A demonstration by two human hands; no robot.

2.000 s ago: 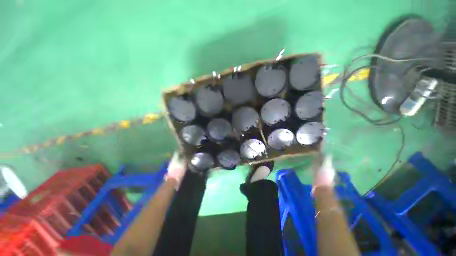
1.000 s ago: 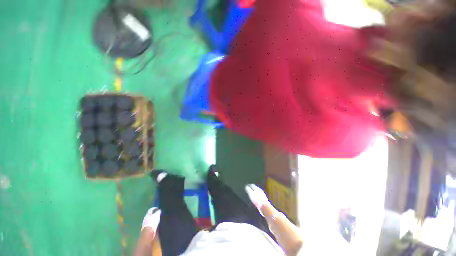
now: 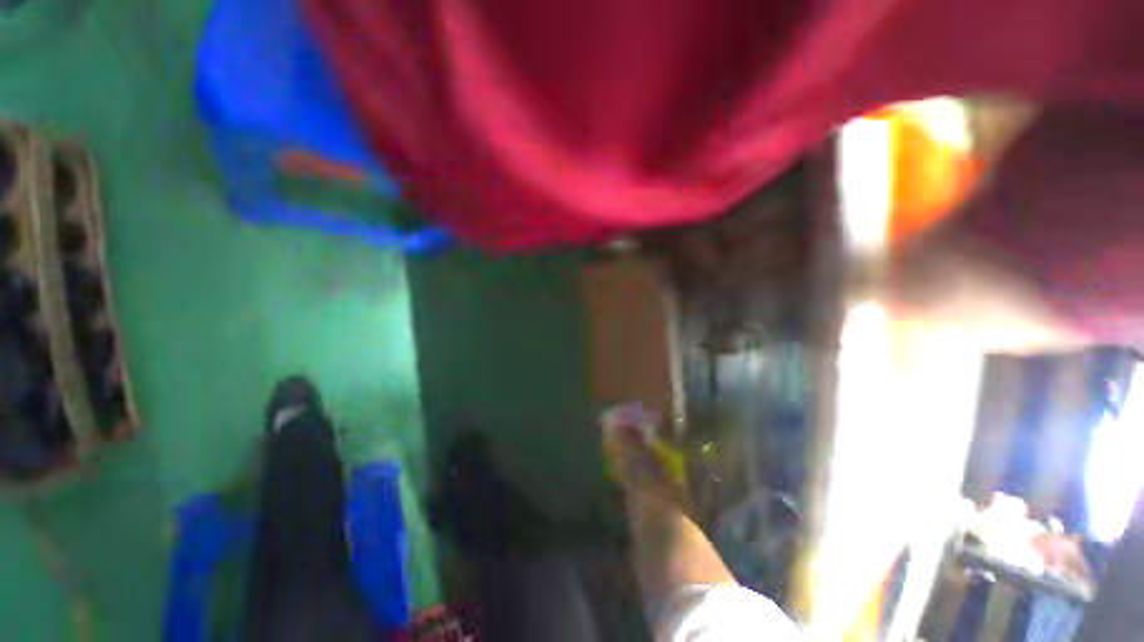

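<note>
My right hand (image 3: 632, 424), in a white glove, reaches down at the centre, beside a brown cardboard box (image 3: 630, 339) under the bench. It is small and blurred, and whether its fingers touch or hold the box cannot be told. My left hand is not in view. A cardboard tray (image 3: 123, 404) with dark housings (image 3: 25, 357) stands on the green floor at the left, cut off by the picture's edge. My right hand is well away from it.
A person in red clothing (image 3: 602, 138) is close at the top. A blue stool (image 3: 257, 138) stands at the upper left, another blue stool (image 3: 376, 533) by my leg. The bench edge (image 3: 859, 439) runs down the right, overexposed. A dark crate (image 3: 1022, 602) is at the lower right.
The tray was held in both hands, then stood on the floor, and has now shifted to the left edge. My left hand has left the view. The person in red appears nearer.
</note>
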